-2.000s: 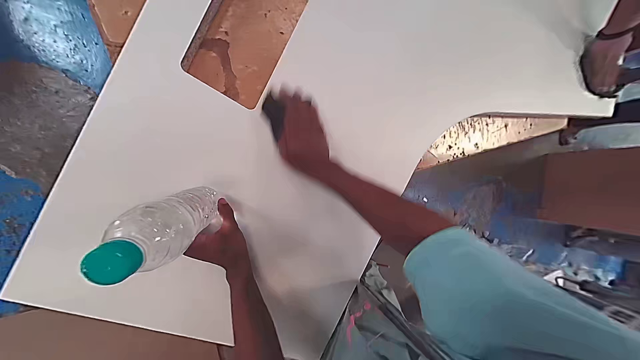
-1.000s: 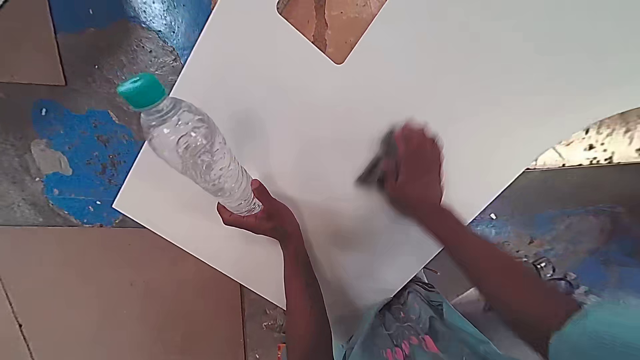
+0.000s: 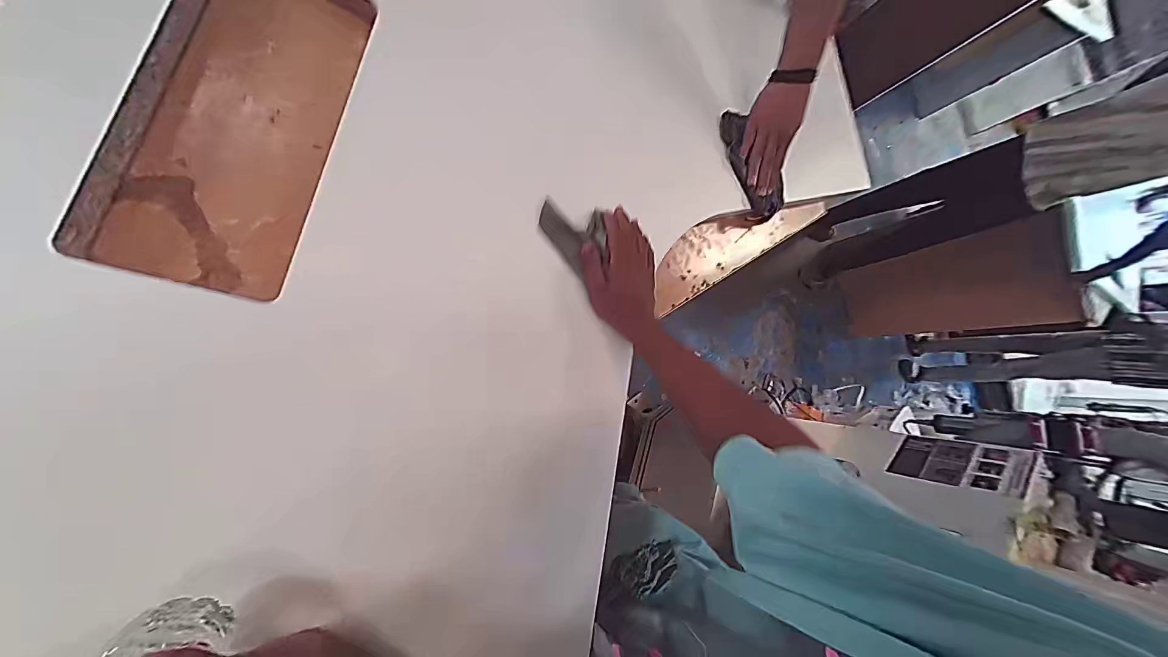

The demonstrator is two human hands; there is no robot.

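My right hand (image 3: 623,269) presses a dark, flat pad or cloth (image 3: 568,235) onto a large white panel (image 3: 411,411), close to the panel's curved cutout. At the bottom left edge of the view, only part of my left hand (image 3: 306,644) shows, beside the clear ridged end of a plastic bottle (image 3: 182,620). The rest of the bottle is out of view, and the grip on it is mostly hidden. A rectangular cutout with rounded corners opens in the panel at the upper left, with a brown surface beneath it.
Across the panel, a co-worker's hand (image 3: 774,128) with a dark wristband rests on another dark pad (image 3: 748,164) near the curved cutout. Brown boards (image 3: 967,274) stand at the right above a blue-stained floor. Other people and cluttered benches appear farther right.
The view has swung strongly to the right. My right hand with its pad has moved to beside the curved cutout. The bottle and my left hand have mostly left the view.
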